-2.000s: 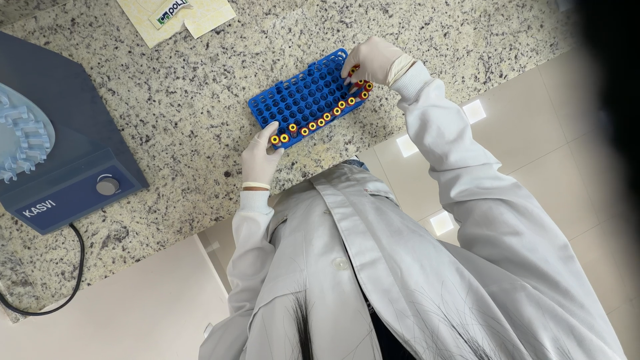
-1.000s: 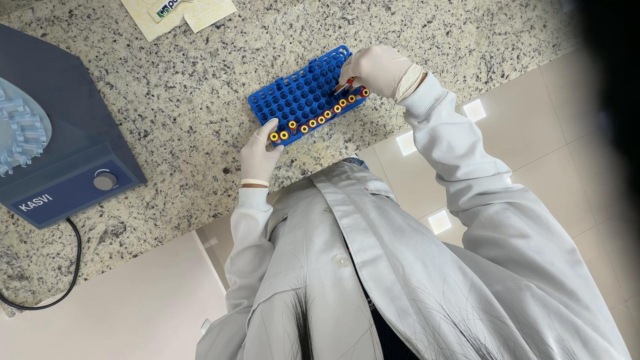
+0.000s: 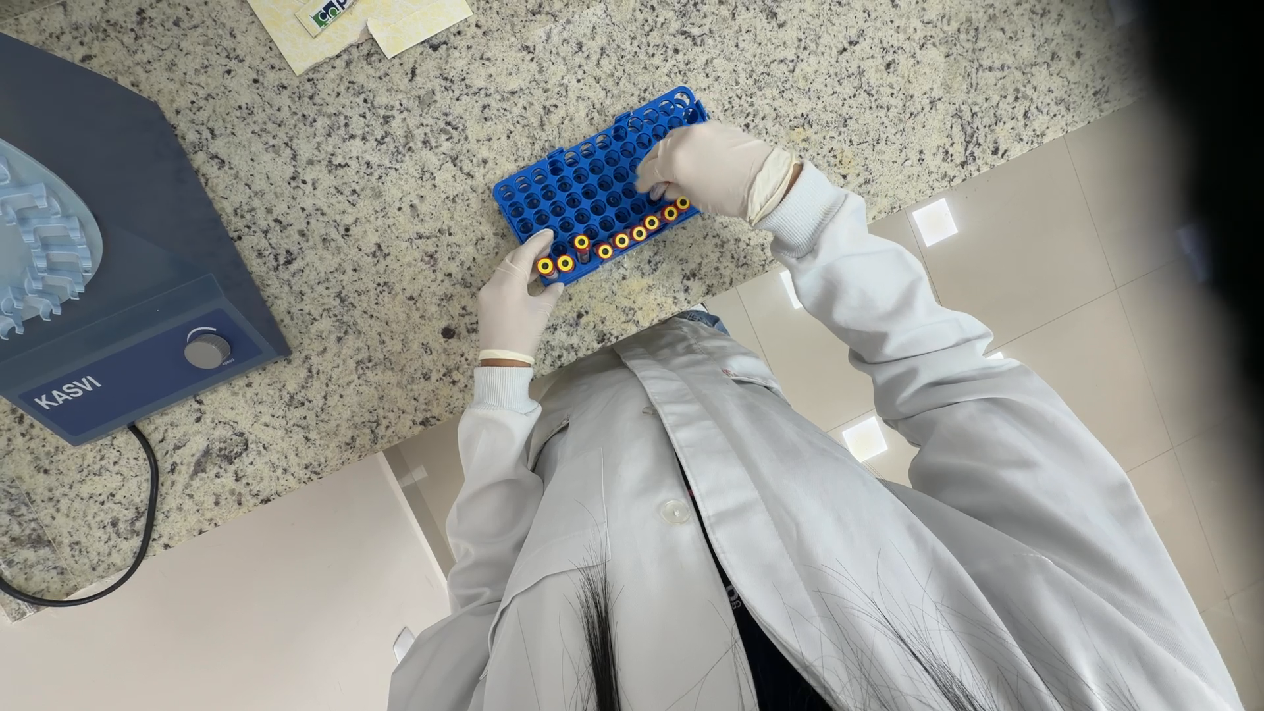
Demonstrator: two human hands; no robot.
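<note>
A blue plastic test tube rack (image 3: 583, 188) lies at a slant on the speckled granite counter. Several tubes with yellow-and-red caps (image 3: 621, 240) stand along its near edge, and one capped tube (image 3: 582, 242) sits a little behind that line. Gloved, my left hand (image 3: 515, 299) grips the rack's near left corner beside the end tubes. My right hand (image 3: 713, 170), gloved too, is over the right part of the rack with its fingers bent down toward the holes. Whether those fingers hold a tube is hidden by the hand.
A blue Kasvi laboratory device (image 3: 148, 296) with a grey knob and light blue clips around its round top stands on the left, its black cable (image 3: 148, 523) hanging past the counter edge. Yellowish paper (image 3: 420, 22) lies at the back. The counter's front edge runs near my body.
My right hand has moved from the rack's right end inward and a little toward me, over the rack. My left hand has stayed at the left corner.
</note>
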